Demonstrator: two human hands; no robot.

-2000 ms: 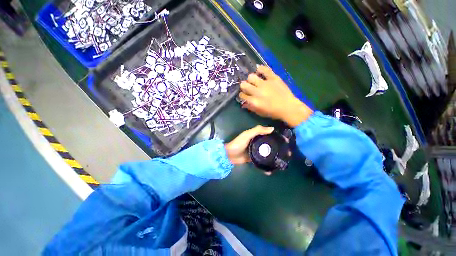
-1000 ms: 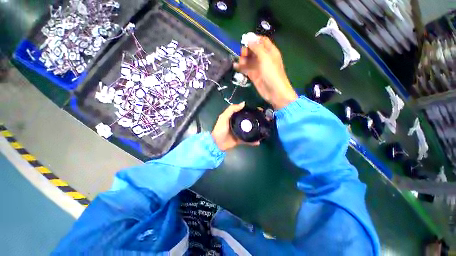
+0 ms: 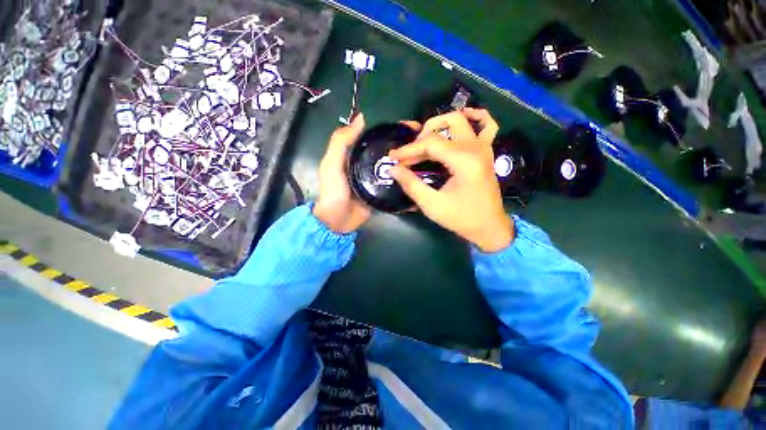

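Observation:
A glossy black round housing (image 3: 375, 186) is held over the green bench. My left hand (image 3: 339, 178) grips its left side. My right hand (image 3: 460, 172) is over its right side, with thumb and forefinger pinched at the white centre; whether a small part is between the fingertips cannot be told. One wired board (image 3: 359, 60) lies on the bench just beyond my left hand, its wire running toward me. A dark tray (image 3: 290, 80) at the left holds many loose wired boards (image 3: 172, 124).
More black housings (image 3: 574, 166) stand right of my right hand, and one is partly hidden behind it. A blue edge (image 3: 504, 99) borders the line, which carries housings with wires (image 3: 620, 94) and white brackets (image 3: 704, 80). A blue bin (image 3: 32, 172) is at far left.
My right hand has come back from the blue edge to the housing's centre. The white piece it held there is no longer clearly visible. The view has shifted, showing more housings at the right.

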